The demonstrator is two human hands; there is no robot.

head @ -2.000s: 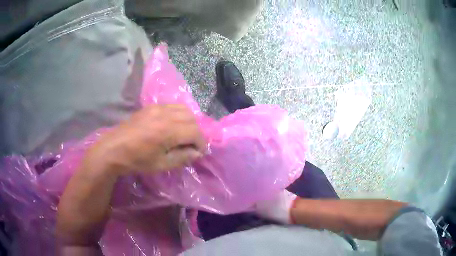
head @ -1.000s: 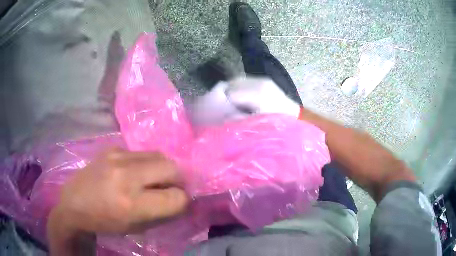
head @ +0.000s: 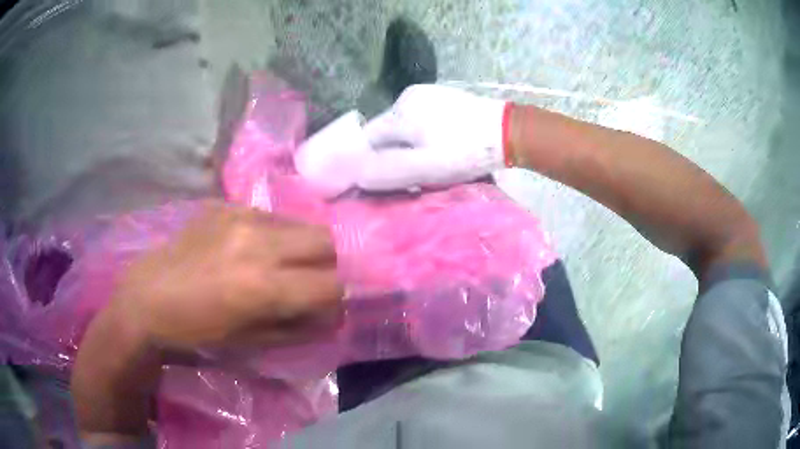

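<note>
A shiny pink poly bag lies across my lap and the covered surface, with a darker long shape under its film. My bare left hand presses on the bag left of its middle; its fingers are curled and blurred, and what is under them is hidden. My right hand, in a white knit glove with a red cuff edge, holds a white tape roll just above the bag's upper edge. One pink end of film stands up left of the roll.
A beige-grey covered surface fills the upper left. Speckled floor lies at the right, with a faint pale sheet on it. A dark shoe shows at the top centre. More pink-purple film lies at the left edge.
My gloved right hand has come up from under the bag's right side to its upper edge, with the tape roll now visible. The bag's right part lies flatter. My left hand stays on the bag.
</note>
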